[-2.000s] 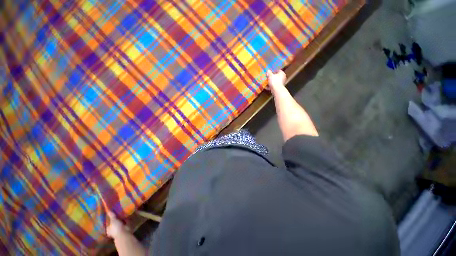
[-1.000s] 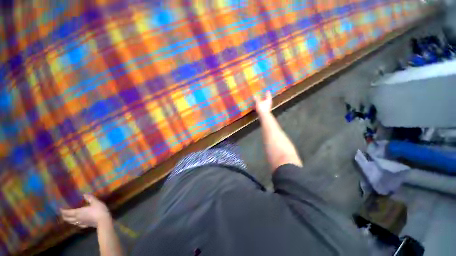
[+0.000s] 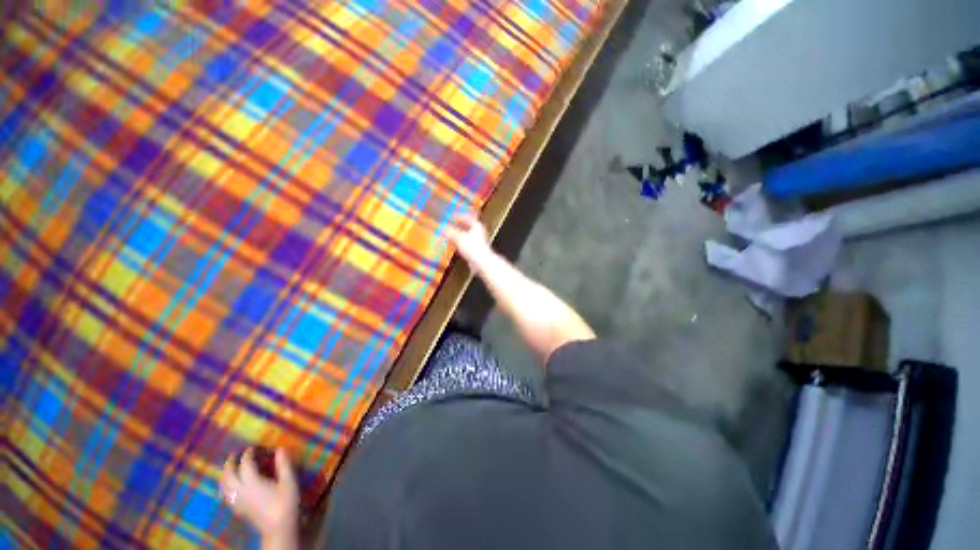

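Note:
The plaid fabric (image 3: 258,215) in orange, yellow, blue and purple checks lies over the table on the left. Its near edge runs diagonally along the tan-brown table edge (image 3: 527,150). My right hand (image 3: 465,233) is at the fabric's edge near the middle of the view; its fingertips are blurred, and I cannot tell if they pinch the cloth. My left hand (image 3: 258,490) is over the fabric at the bottom left, fingers apart and bent, with a ring on one finger. It holds nothing that I can see.
Grey concrete floor (image 3: 602,247) lies to the right of the table. On that side are dark and blue scraps (image 3: 672,167), a crumpled pale cloth or sheet (image 3: 790,252), a brown box (image 3: 838,329), a blue roll (image 3: 881,156) and a large pale grey block-like object (image 3: 817,64).
The view has turned, so the table edge now runs more steeply. My left hand has moved from beside the table edge to over the fabric. My right hand remains at the fabric's edge.

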